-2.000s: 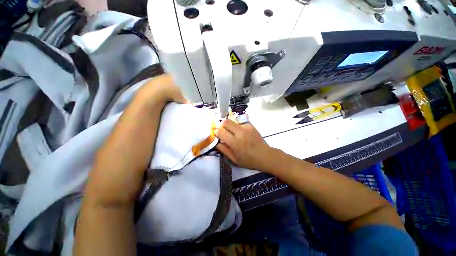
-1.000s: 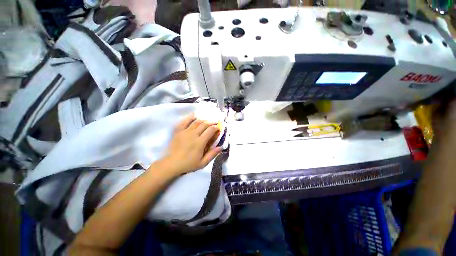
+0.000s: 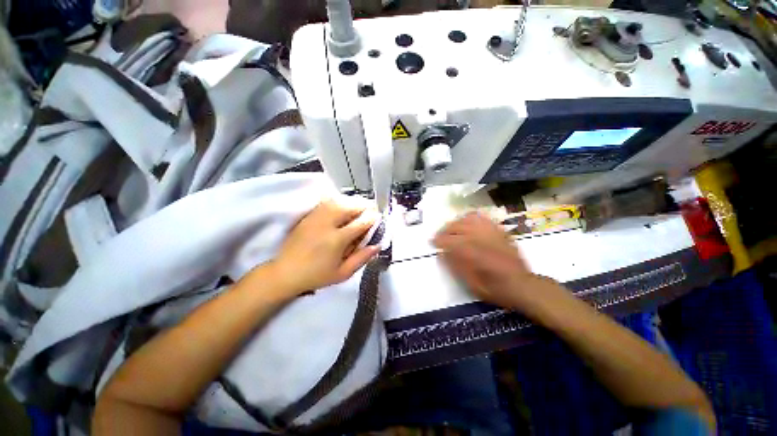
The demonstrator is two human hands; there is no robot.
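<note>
A pale grey striped garment piece with dark bands lies heaped left of the needle. Its right edge is under the presser foot area of the white sewing machine. My left hand lies on the garment just left of the needle, with thumb and fingertips holding its edge. My right hand is over the white table right of the needle, slightly blurred. It is off the garment, and no held thing can be made out. Yellow-handled snips lie just beyond it.
A greyish clear box lies right of the snips, with a red item and a yellow item at the right end. A ruler strip runs along the front edge. Blue baskets are below at right.
My right hand came from the garment at the needle, went to the far right, and is now back over the table near the needle. My left hand moved from behind the fabric onto its edge.
</note>
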